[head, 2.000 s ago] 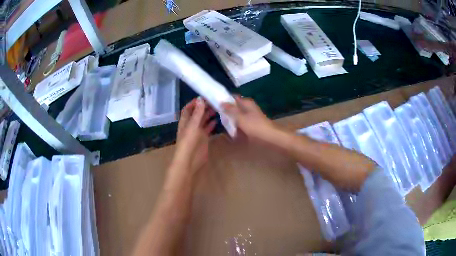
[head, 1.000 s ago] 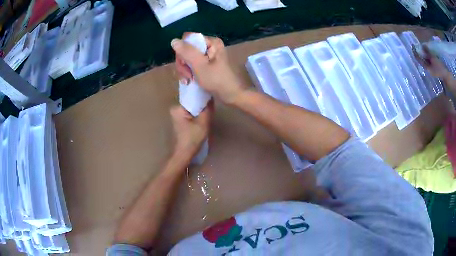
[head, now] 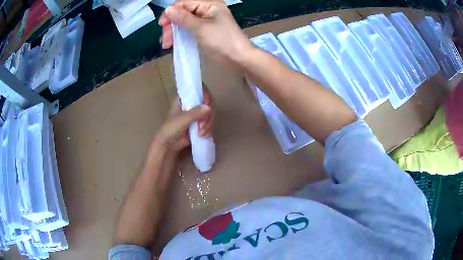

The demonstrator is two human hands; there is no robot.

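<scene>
A long white wrapped product point(head: 187, 71) stands lengthwise in front of me above the brown cardboard. My left hand point(head: 185, 124) is closed around its lower part, and its rounded lower end sticks out below the fingers. My right hand point(head: 205, 25) is at its upper end, with the fingers pinching the white wrapping there. The fingers cover the very top of the wrapped product.
Translucent trays point(head: 341, 63) lie in an overlapping row on the cardboard point(head: 111, 127) at the right. A stack of trays point(head: 35, 167) is at the left edge. White cartons point(head: 131, 18) lie on the dark green belt point(head: 99, 45). Yellow cloth point(head: 431, 152) is at the right.
The wrapped product is now held lengthwise between my separated hands. My right hand has moved up to its top end; my left hand grips lower down. The view has shifted downward since the earliest frame.
</scene>
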